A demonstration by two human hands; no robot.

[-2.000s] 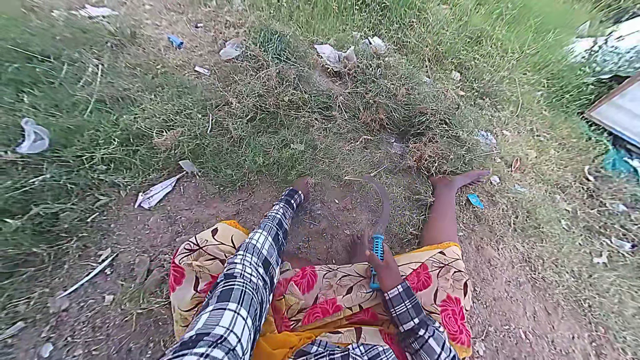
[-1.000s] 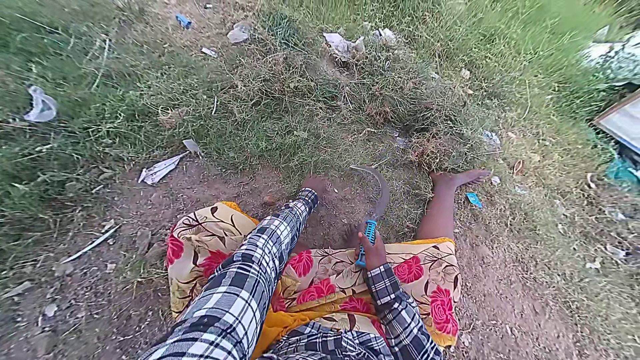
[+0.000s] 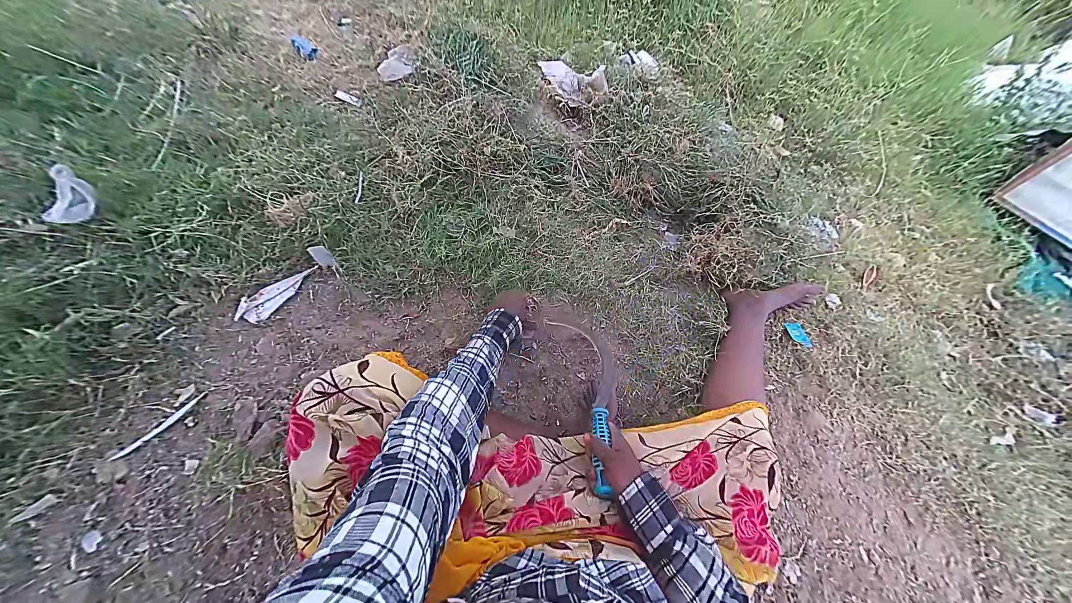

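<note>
My right hand (image 3: 615,459) is closed around the blue handle of a sickle (image 3: 601,444), over my floral cloth (image 3: 536,469). The sickle's curved metal blade (image 3: 608,368) points away from me and bends left over bare soil. My left arm, in a black and white checked sleeve, reaches forward. At its end my left hand (image 3: 511,303) is low at the border of soil and grass (image 3: 469,243); its fingers are too unclear to tell whether they hold anything. My bare foot (image 3: 791,296) rests on the ground at the right.
Cut or dry weeds (image 3: 729,251) lie ahead, near my foot. Scraps of plastic and paper (image 3: 275,297) are scattered about, with a small blue wrapper (image 3: 797,335) by my foot. A framed board (image 3: 1043,193) lies at the right edge, and a pale stick (image 3: 157,427) at the left.
The sickle, tilted to the right a second ago, is now more upright, with its handle nearer my lap. My left arm stays stretched forward.
</note>
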